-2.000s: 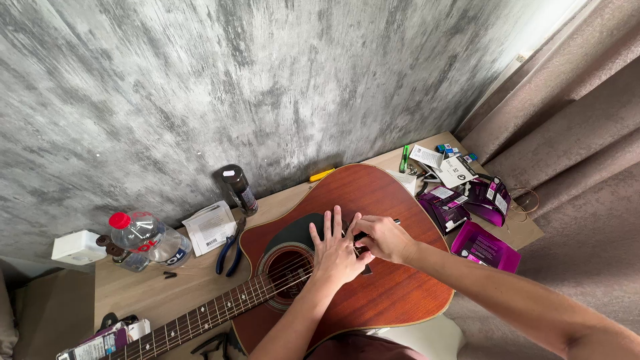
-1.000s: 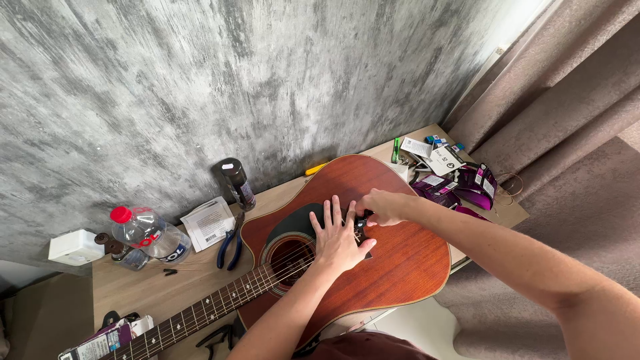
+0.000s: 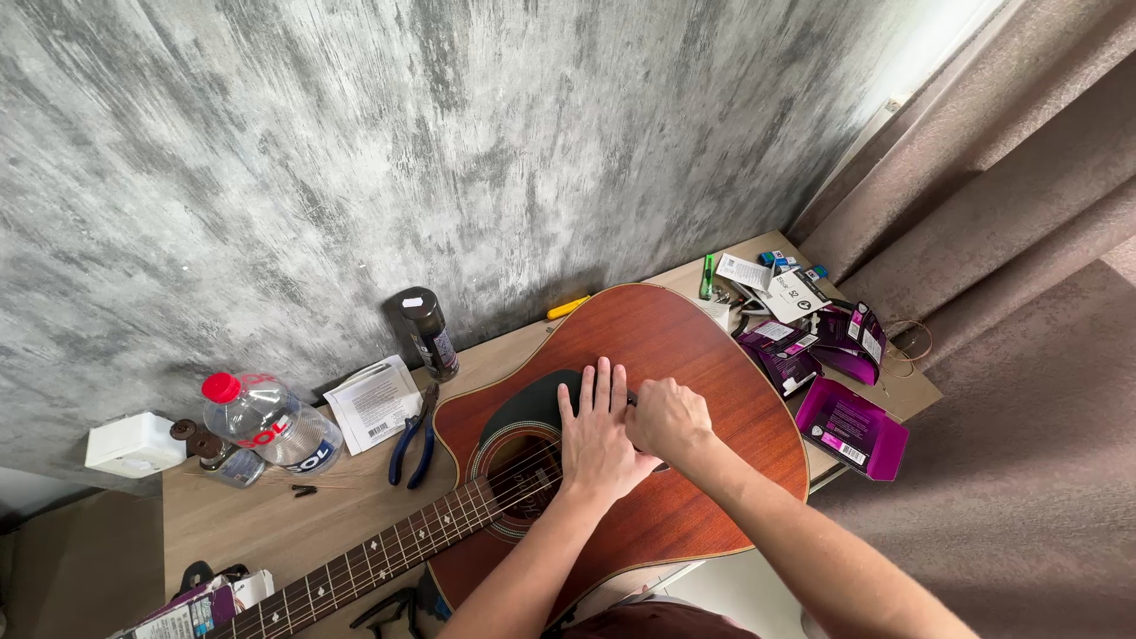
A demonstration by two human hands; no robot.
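An acoustic guitar with a reddish-brown top [image 3: 710, 355] lies face up across the table, its neck [image 3: 382, 559] pointing to the lower left. My left hand [image 3: 599, 439] rests flat with fingers spread over the strings between the sound hole [image 3: 524, 475] and the bridge, partly on the black pickguard [image 3: 524, 404]. Against it, at the bridge, my right hand [image 3: 670, 422] is closed in a fist-like grip. A small dark bit shows by its fingers; what it holds is hidden. Both hands cover most of the bridge.
Blue-handled pliers [image 3: 413, 444], a paper packet [image 3: 374, 404], a spray can [image 3: 430, 333] and a plastic bottle [image 3: 271, 426] stand or lie left of the guitar. Opened purple packaging [image 3: 852, 430], a green cutter [image 3: 707, 277] and coiled strings [image 3: 910, 342] are at the right. A yellow tool [image 3: 568, 307] lies behind.
My right hand has gone from a fingertip pinch at the bridge to a closed fist beside my left hand. My left hand's fingers have drawn closer together.
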